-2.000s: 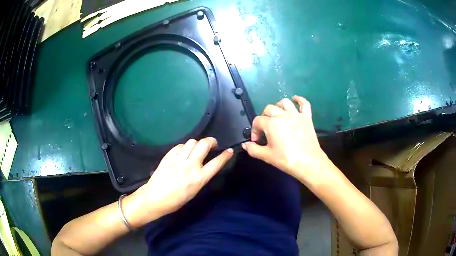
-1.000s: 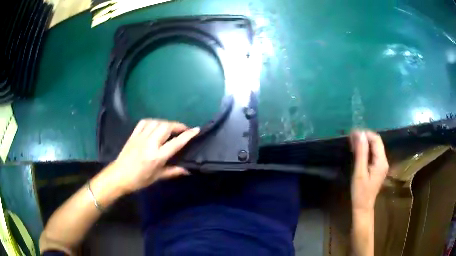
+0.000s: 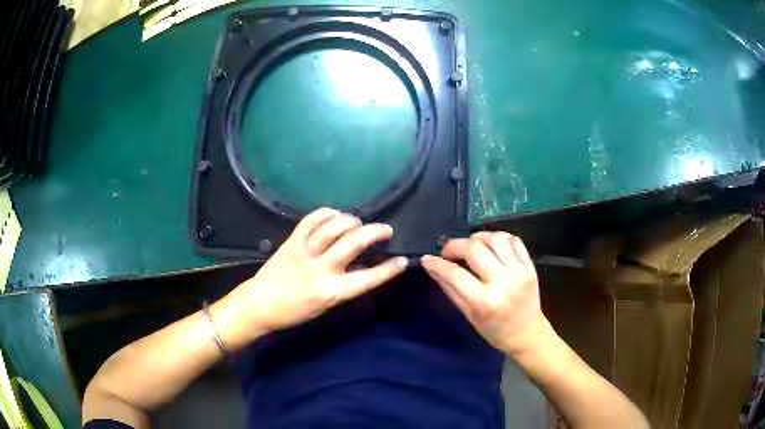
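The black square plastic frame [image 3: 424, 205] lies flat on the green bench, its large round opening showing the bench top and its near edge at the bench's front edge. Round bosses line its border. My left hand [image 3: 314, 272] lies over the near edge, fingers on the frame's face and thumb along the rim. My right hand [image 3: 495, 285] pinches the same edge by the near right corner, its thumb close to my left thumb tip. The fingers hide part of the edge. Any thin strip between the fingertips cannot be made out.
Stacked black frames [image 3: 29, 92] stand at the far left. Cream liner paper [image 3: 180, 15] lies at the back left. Yellow-green liner waste [image 3: 29, 402] is at the lower left. An open cardboard carton [image 3: 654, 310] sits below the bench edge at right.
The frame has turned from a tilt to nearly square and sits further back than one second ago. My right hand swung out right with a blurred dark strip, then came back to the near right corner.
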